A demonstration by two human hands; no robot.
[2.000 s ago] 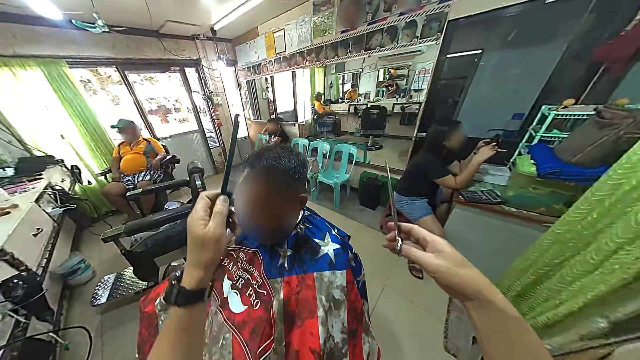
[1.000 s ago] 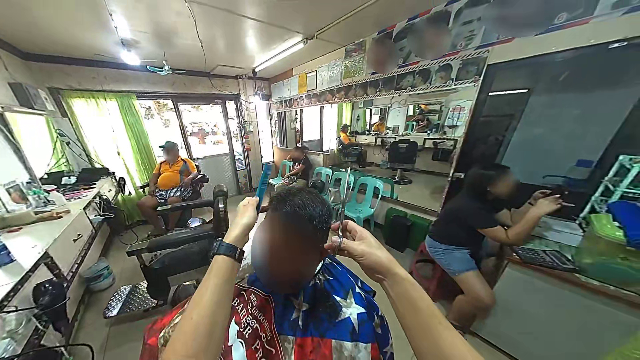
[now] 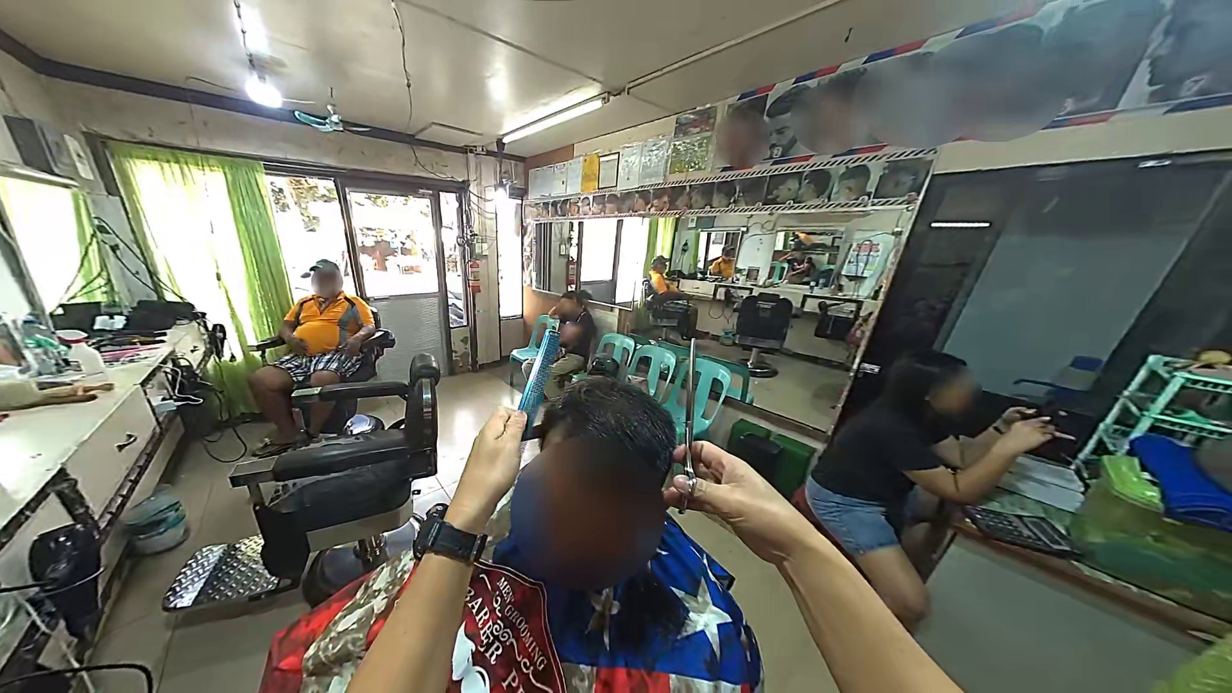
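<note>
A seated person with short dark hair [image 3: 611, 414] faces me, covered by a barber's cape [image 3: 674, 616] with stars and red and blue areas. My left hand [image 3: 496, 457], with a dark watch on the wrist, holds a blue comb [image 3: 541, 371] upright beside one side of the head. On the other side, my right hand [image 3: 717, 486] grips metal haircutting scissors [image 3: 690, 414] by the finger loops, blades pointing up and looking closed together. Neither tool clearly touches the hair. A dark patch, perhaps cut hair, lies on the front of the cape.
An empty barber's chair [image 3: 337, 472] with a metal footrest stands at left, near a counter [image 3: 38, 423]. One person [image 3: 327, 327] sits behind it; another [image 3: 568, 337] sits by green plastic chairs [image 3: 654, 366]. At right a person [image 3: 885, 462] sits at a desk with a calculator [image 3: 1020, 531].
Two seconds ago both hands were farther out from the head; now comb and scissors are close to its sides. The view has shifted, with the head lower in the frame than at first.
</note>
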